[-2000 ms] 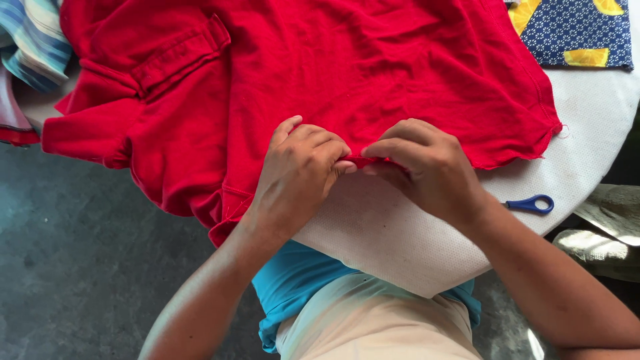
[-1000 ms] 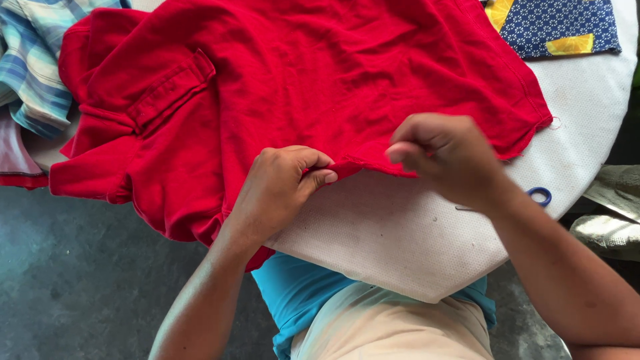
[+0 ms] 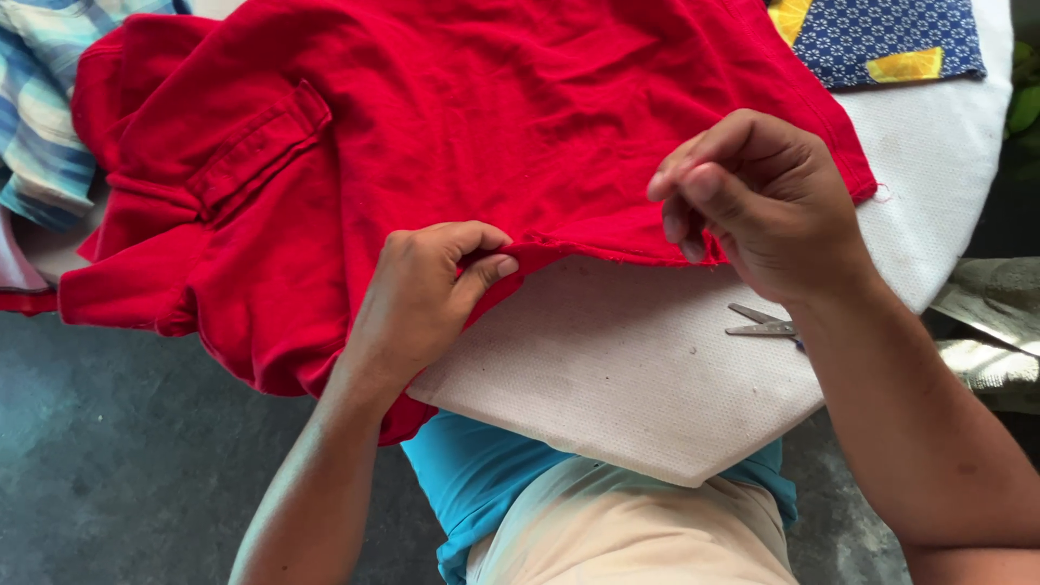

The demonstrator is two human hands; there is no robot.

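Observation:
A red cloth garment [image 3: 504, 122] with a buttoned tab lies spread over a white-covered table. My left hand [image 3: 435, 284] pinches the garment's near edge between thumb and fingers. That edge runs right from the pinch, frayed and slightly raised. My right hand [image 3: 751, 199] is raised over the right part of the edge, thumb and index fingertip close together; whether something fine, such as a needle or thread, is between them cannot be made out. Small scissors [image 3: 764, 324] lie on the table beside my right wrist, blades pointing left, handles mostly hidden by the forearm.
Blue patterned cloth with yellow citrus pieces [image 3: 894, 36] lies at the table's back right. Blue-and-white checked cloth [image 3: 41, 122] is at the far left. The table's near edge [image 3: 569, 447] is close to my body. Light-coloured fabric or padding [image 3: 991, 325] stands beyond the right edge.
Both hands were together at the red edge two seconds ago; my right hand has since come away to the right and up. My left hand still pinches the edge.

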